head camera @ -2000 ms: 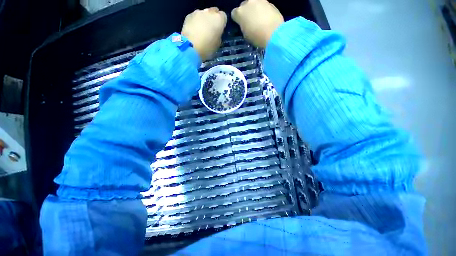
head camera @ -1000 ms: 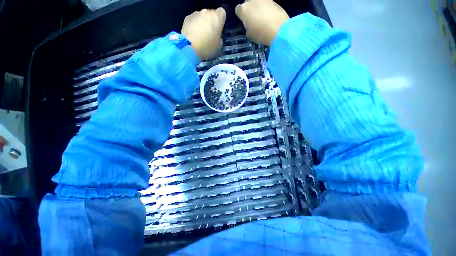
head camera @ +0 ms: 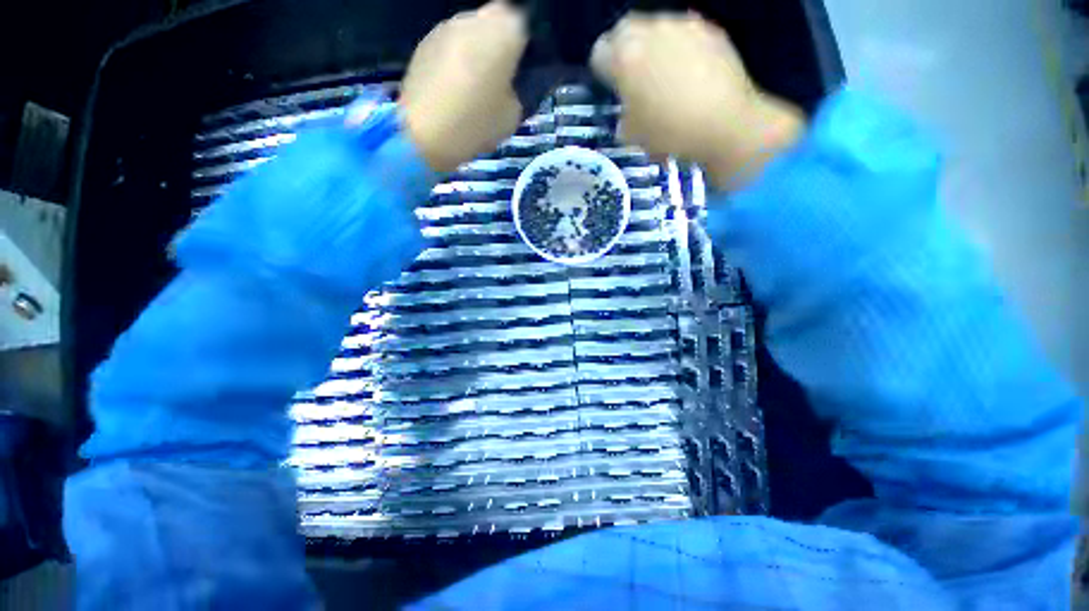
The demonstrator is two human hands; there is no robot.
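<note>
A round white-rimmed dish point(head camera: 571, 205) with tiny dark specks rests on rows of silver strips point(head camera: 502, 394) in a large black tray point(head camera: 131, 131). My left hand point(head camera: 463, 90) is above the far rows at the top of the view, up and left of the dish. My right hand point(head camera: 683, 96) is up and right of the dish. Both hands are blurred and curled, with a gap between them. The fingertips are turned away, so I cannot tell whether either hand holds anything.
Upright silver columns point(head camera: 719, 406) stand at the right side of the rows. A white surface point(head camera: 26, 287) with a small metallic part lies beyond the tray's left side. Grey floor point(head camera: 985, 143) shows to the right.
My right hand has moved right and slightly down, and my left hand slightly left, so the gap between them is wider. The dish and tray appear shifted right in view.
</note>
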